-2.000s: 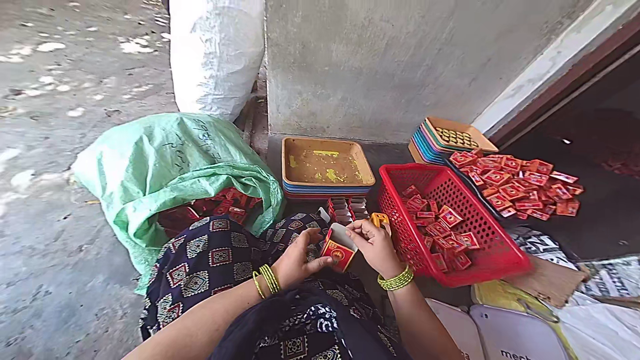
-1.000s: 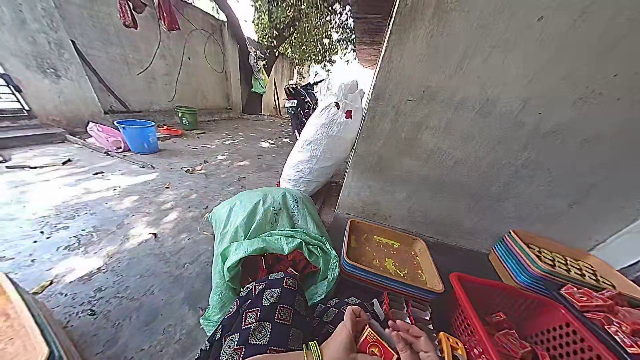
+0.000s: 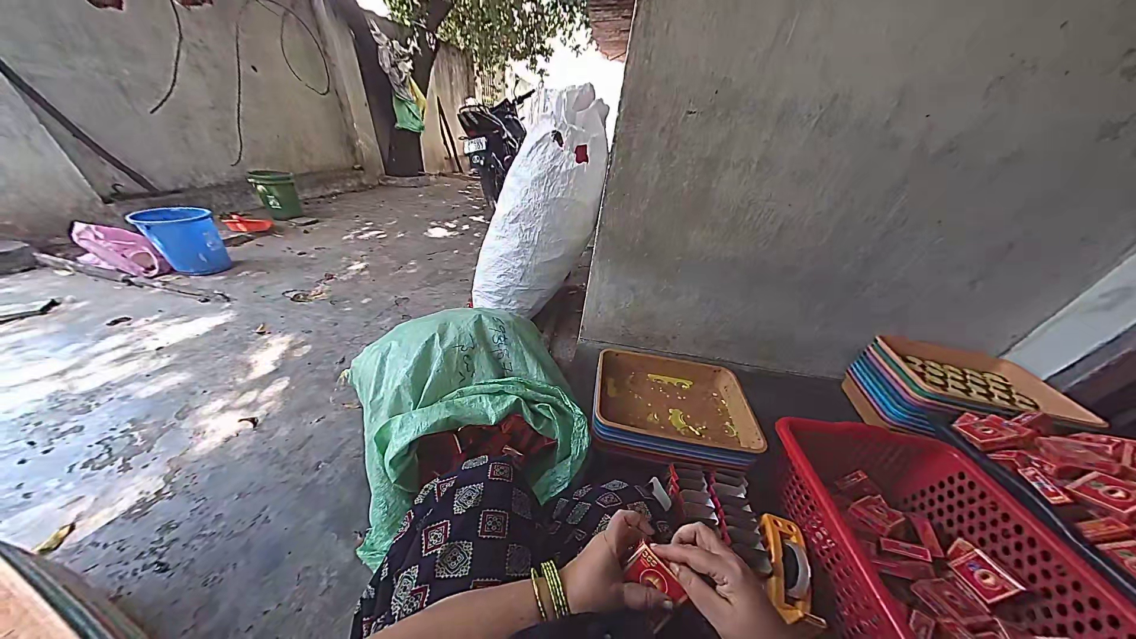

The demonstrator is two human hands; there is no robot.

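Note:
My left hand (image 3: 612, 568) grips a small red printed cardboard box (image 3: 655, 577) low in the view, over my lap. The fingers of my right hand (image 3: 723, 577) are on the box's upper right edge, so both hands hold it. Just above them stand rows of small open boxes (image 3: 697, 497) with pale flaps. To the right of my right hand is a yellow tape dispenser (image 3: 785, 568). Beyond it, a red perforated plastic basket (image 3: 799, 497) contains several small red boxes (image 3: 981, 572).
A green woven sack (image 3: 444, 355) of red boxes lies ahead, with a white sack (image 3: 541, 213) behind it. Stacked trays (image 3: 679, 408) stand by the wall; another tray stack (image 3: 896, 390) and a red box pile (image 3: 1083, 470) are right. A blue bucket (image 3: 182, 240) is far left.
The view has swung up and to the left since two seconds ago. The box, with its pale open end showing then, now shows its printed red face between my hands.

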